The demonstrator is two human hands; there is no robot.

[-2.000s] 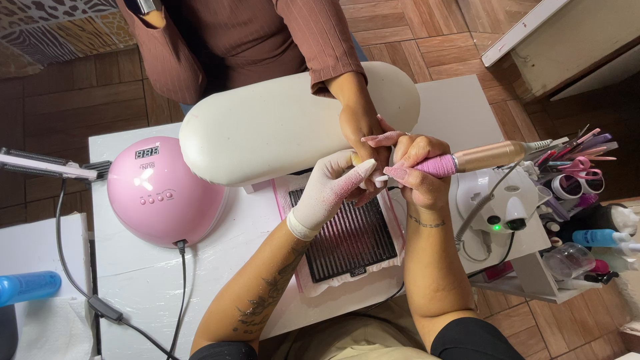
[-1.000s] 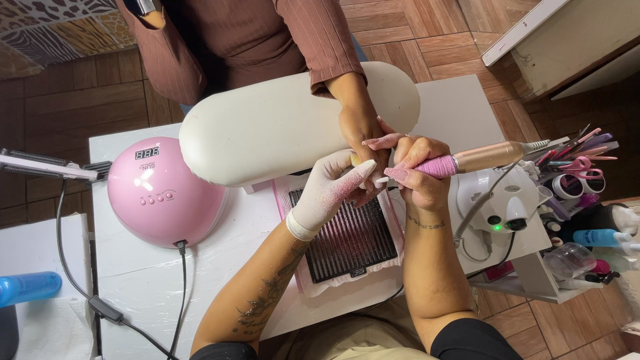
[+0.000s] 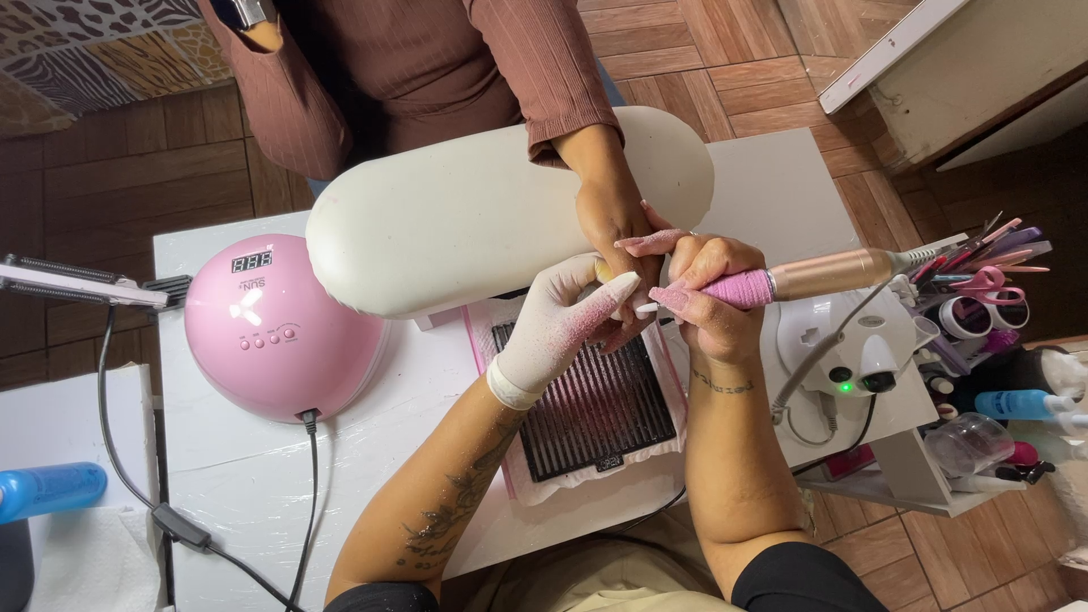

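Observation:
My left hand [image 3: 565,319], in a pale glove dusted with pink powder, is closed on a finger of another person's hand [image 3: 614,223]. That hand hangs over the near edge of a white padded armrest [image 3: 476,200]. Bare and also dusty, my right hand [image 3: 712,293] grips an electric nail drill [image 3: 820,274] with a pink wrapped grip. Its pale bit [image 3: 648,307] is at the held fingertips; whether it touches a nail cannot be told. Below both hands lies a black slatted dust collector grille [image 3: 595,416] covered with pink dust.
A pink nail lamp [image 3: 285,331] stands left on the white table [image 3: 246,484], its cable [image 3: 314,501] running nearer. The drill's white control unit [image 3: 837,340] sits right, beside pink scissors [image 3: 993,285] and jars. A blue bottle [image 3: 53,490] lies at far left.

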